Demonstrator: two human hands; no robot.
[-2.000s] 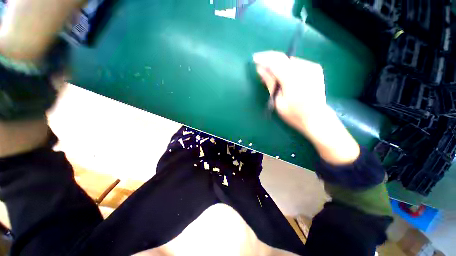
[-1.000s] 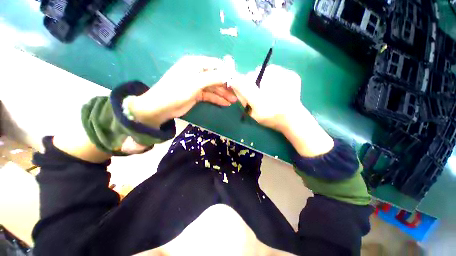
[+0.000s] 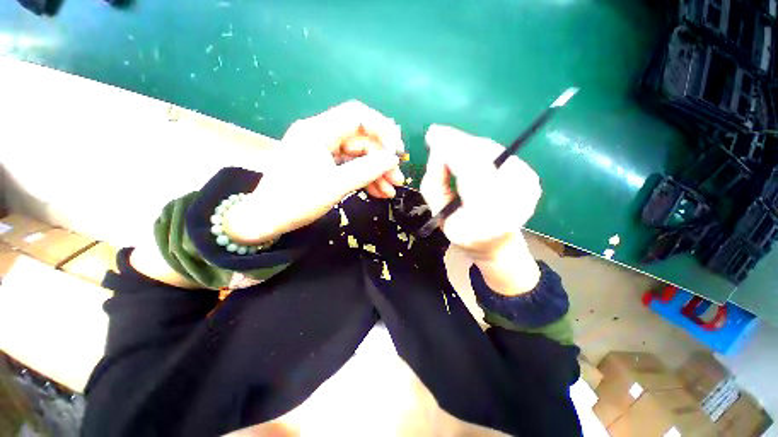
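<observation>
My left hand (image 3: 345, 158) is over the table's front edge, left of my right hand. Its thumb and fingers pinch a tiny orange-gold part (image 3: 404, 158), probably a small flex part. My right hand (image 3: 482, 188) is shut on the black tweezers (image 3: 531, 135). Their silver-white end points up and right over the green surface. Their dark lower end comes out below my fingers, over my lap. The two hands are a short gap apart. The tweezers do not touch the orange-gold part.
Stacked black housings (image 3: 712, 77) stand at the right of the green tabletop (image 3: 341, 51). Dark pieces show at the top left edge. Yellow and white flakes lie on my dark lap (image 3: 281, 316). Cardboard boxes (image 3: 648, 393) and a blue-and-red item (image 3: 701, 317) are on the floor at right.
My hands met over the green surface a second ago; now they are apart, nearer the table's front edge. The orange-gold part now shows at my left fingertips. The view has shifted, and the upper-left housings are mostly out of frame.
</observation>
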